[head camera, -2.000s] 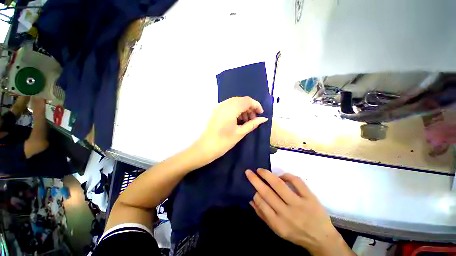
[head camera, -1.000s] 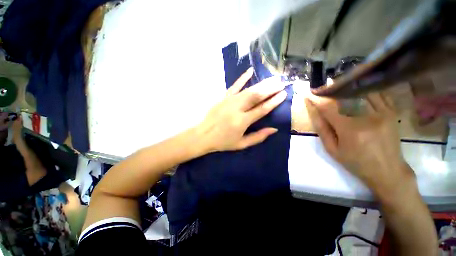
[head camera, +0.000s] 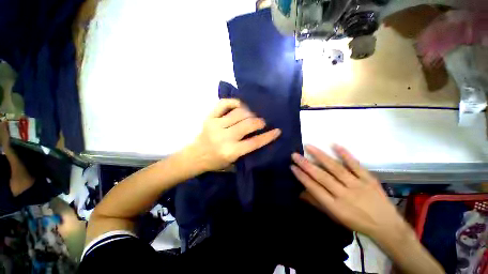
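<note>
A dark navy cut panel (head camera: 265, 69) lies from the lit needle area of the sewing machine (head camera: 342, 18) down over the table's front edge towards the wearer. Its right edge runs up to the presser foot area, where details are blurred. My left hand (head camera: 230, 136) rests on the panel's left part, fingers bent, beside a raised fold of fabric. My right hand (head camera: 342, 187) lies at the panel's lower right edge, fingers spread, fingertips touching or just above the cloth. Whether either hand pinches the cloth is hard to tell.
A navy garment heap (head camera: 48, 69) lies at the table's left. Pink cloth (head camera: 455, 35) and a white label (head camera: 472, 104) are at the right. A red basket (head camera: 428, 206) holds fabric at lower right. Another person's arm (head camera: 18, 171) shows at the left edge.
My right hand has come down from beside the needle to the panel's lower right edge. My left hand has moved down and left; a fold now stands beside it. The camera view has shifted.
</note>
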